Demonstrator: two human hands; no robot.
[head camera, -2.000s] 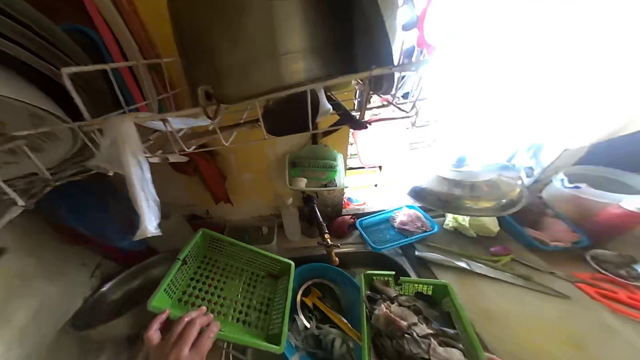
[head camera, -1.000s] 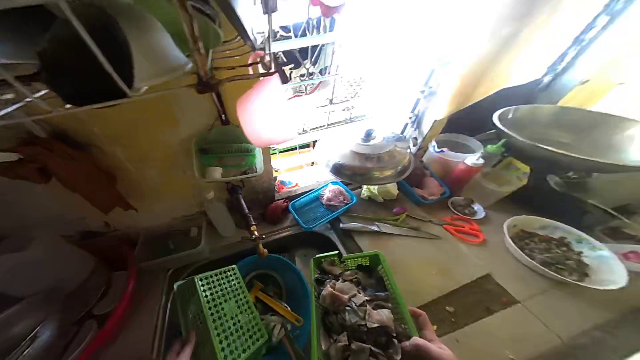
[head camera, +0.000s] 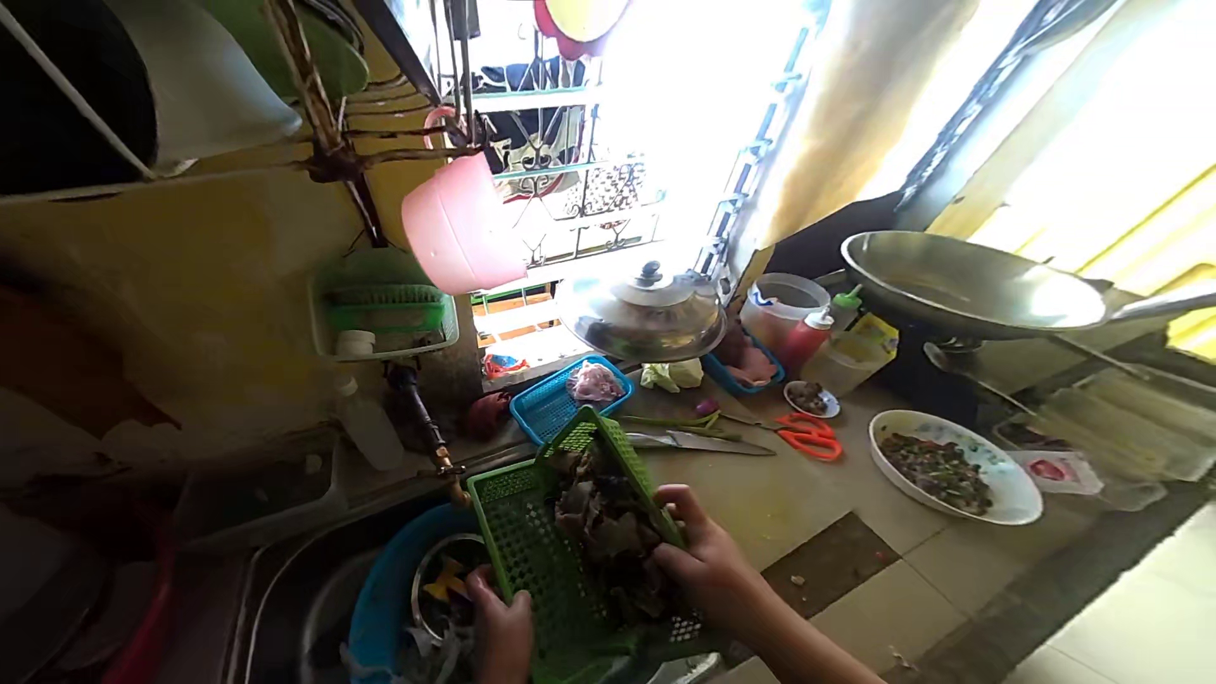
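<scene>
My left hand (head camera: 502, 617) holds the near left edge of a green plastic basket (head camera: 518, 546) above the sink. My right hand (head camera: 708, 560) grips the right side of a second green basket (head camera: 641, 465), which is tilted over the first. Dark, greyish pieces of food (head camera: 613, 527) lie in the tilted basket and against the first one. Below and left of the baskets, a blue basin (head camera: 380, 589) stands in the sink with a round rim and a yellow-handled item inside.
A brass faucet (head camera: 454, 480) is close behind the baskets. Beyond are a blue tray (head camera: 541, 408) with meat, a knife (head camera: 712, 443), orange-handled scissors (head camera: 812, 437), a bowl of chopped food (head camera: 1016, 494) and a wok (head camera: 978, 285). A pink cup (head camera: 461, 228) hangs above.
My right hand has lifted the filled basket from beside the basin and tipped it towards the left one. The left basket, earlier tilted on its side, now has its inside facing up.
</scene>
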